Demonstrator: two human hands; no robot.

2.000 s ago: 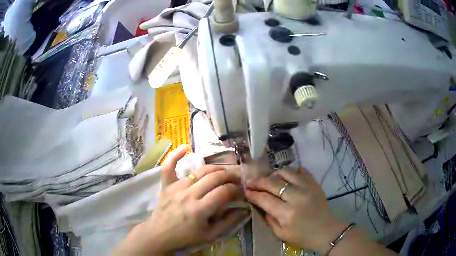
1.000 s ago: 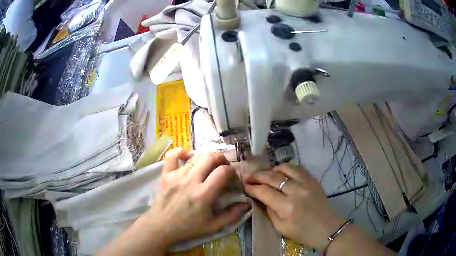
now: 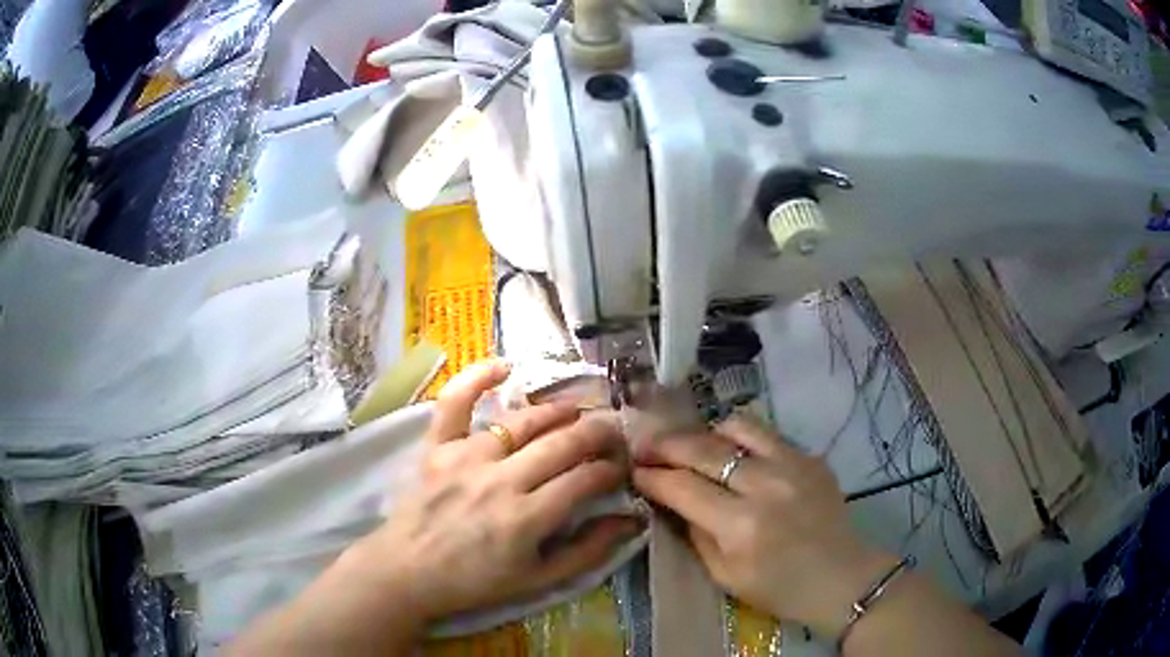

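Note:
A pale garment panel lies left of the needle and runs under my left hand. My left hand is on the cloth, its fingers bent and its thumb toward the seam. A tan facing strip runs from the foot toward me, with a dark overlocked edge along its left side. My right hand presses on the strip, fingertips just in front of the presser foot. The fingertips of both hands nearly meet there. The white sewing machine stands over the work. The cloth under my hands is hidden.
A panel stack lies left, a strip stack right with loose dark threads. Yellow tape is stuck behind the work. Sewn cloth is heaped behind the machine head. Olive-green bundles are at the far left.
Both hands stay close to the foot. My left fingers have spread and shifted slightly on the cloth. The whole view has shifted slightly.

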